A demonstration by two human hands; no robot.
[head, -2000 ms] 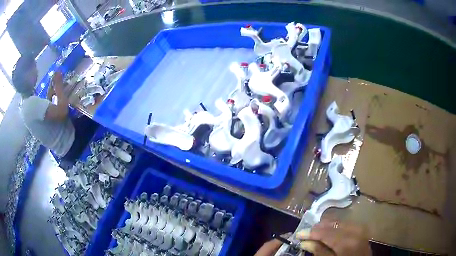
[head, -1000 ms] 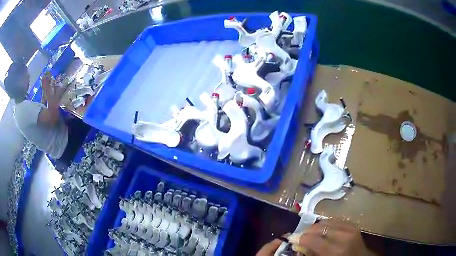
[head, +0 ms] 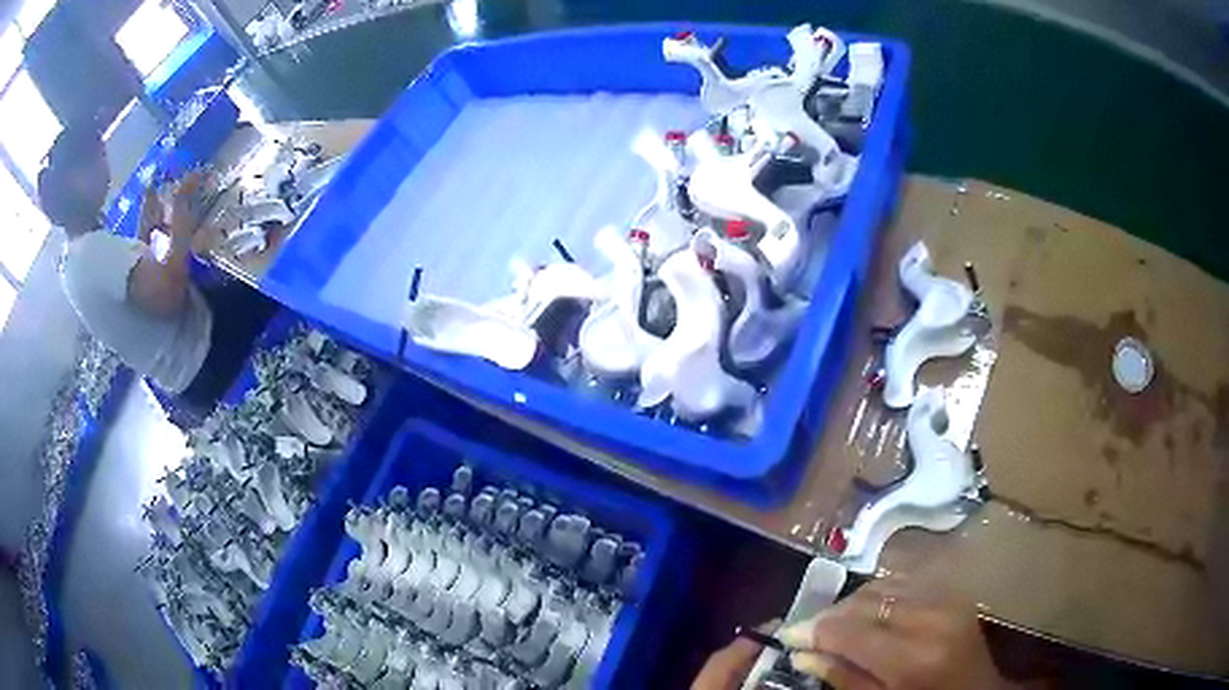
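My right hand (head: pixel 903 636) is at the bottom edge, its fingers closed on a white curved unit (head: pixel 817 593). My left hand (head: pixel 728 666) is beside it, mostly cut off by the frame's edge, also holding the unit. A dark thin pin (head: pixel 763 638) shows at the fingers. The lower part of the held unit is hidden or cut off. Just above my hands, a white S-shaped unit (head: pixel 917 492) with a red tip lies on the bench. Another such unit (head: pixel 927 328) lies beyond it.
A large blue tray (head: pixel 566 411) holds white units with red caps, mostly on its right. Blue crates (head: pixel 656 539) with rows of units stand below. A white disc (head: pixel 1132 364) sits on stained cardboard (head: pixel 1078 458). Another person (head: pixel 128 290) works at the left. A green surface (head: pixel 1051 121) runs behind.
The whole view shifts slightly with my head. Both hands stay on the held unit at the bottom edge, with small finger movements. The units on the bench and tray have not visibly moved.
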